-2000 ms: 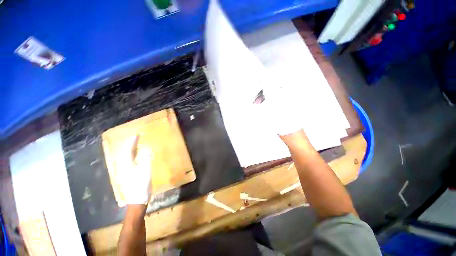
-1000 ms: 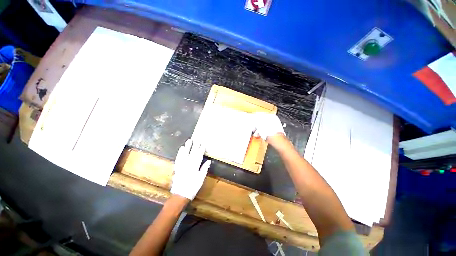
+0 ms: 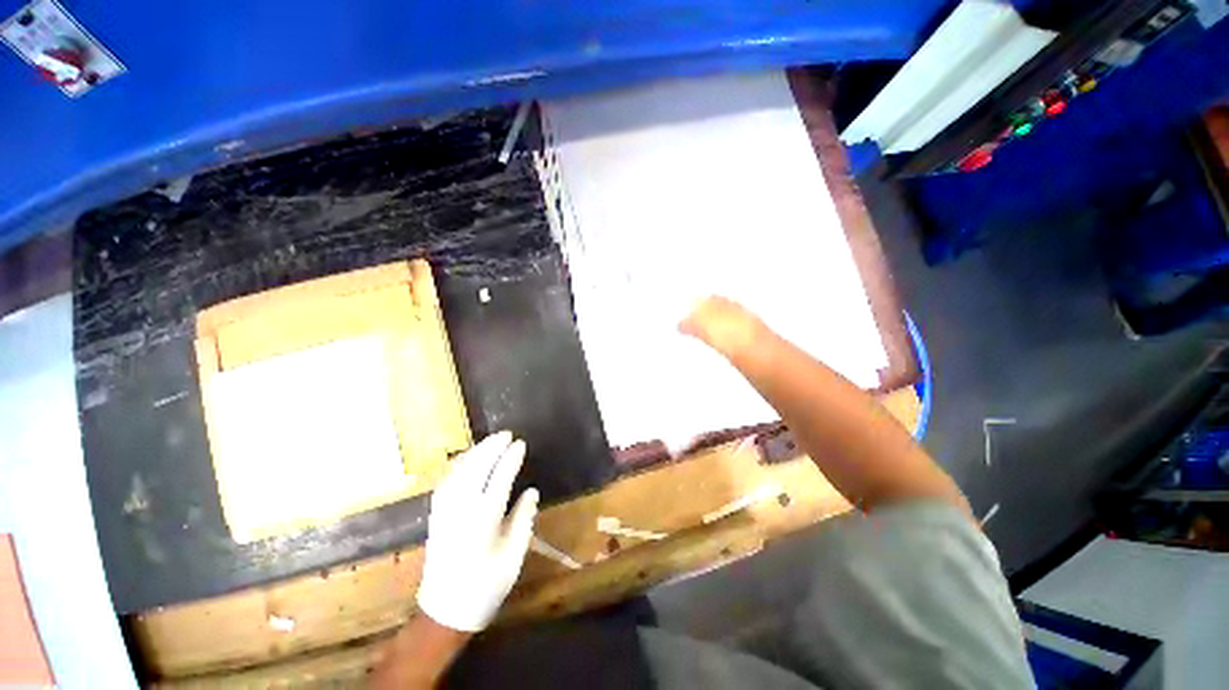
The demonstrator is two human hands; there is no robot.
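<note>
The yellow-tan cutting die [image 3: 434, 364] lies flat on the black cutting pad [image 3: 519, 364], with a white rectangle [image 3: 317, 431] inside its frame. My left hand [image 3: 475, 537], in a white glove, is at the die's near right corner, fingers apart, holding nothing. My right hand [image 3: 681, 324] is over the stack of large white sheets [image 3: 701, 189] at the right. Its white glove blends into the sheets, so its fingers and any grip cannot be made out.
Thin white offcuts [image 3: 627, 530] lie on the wooden front ledge [image 3: 297, 600], near a small dark block [image 3: 778, 445]. A white sheet [image 3: 47, 445] and an orange-tan piece [image 3: 19, 627] are at the left edge. The blue press beam [image 3: 337, 81] spans the back. A blue bin rim [image 3: 921, 371] shows at right.
The view has turned right. My right hand has left the die and moved right onto the white sheets. My left hand is now by the die's near right corner. The white rectangle remains in the die.
</note>
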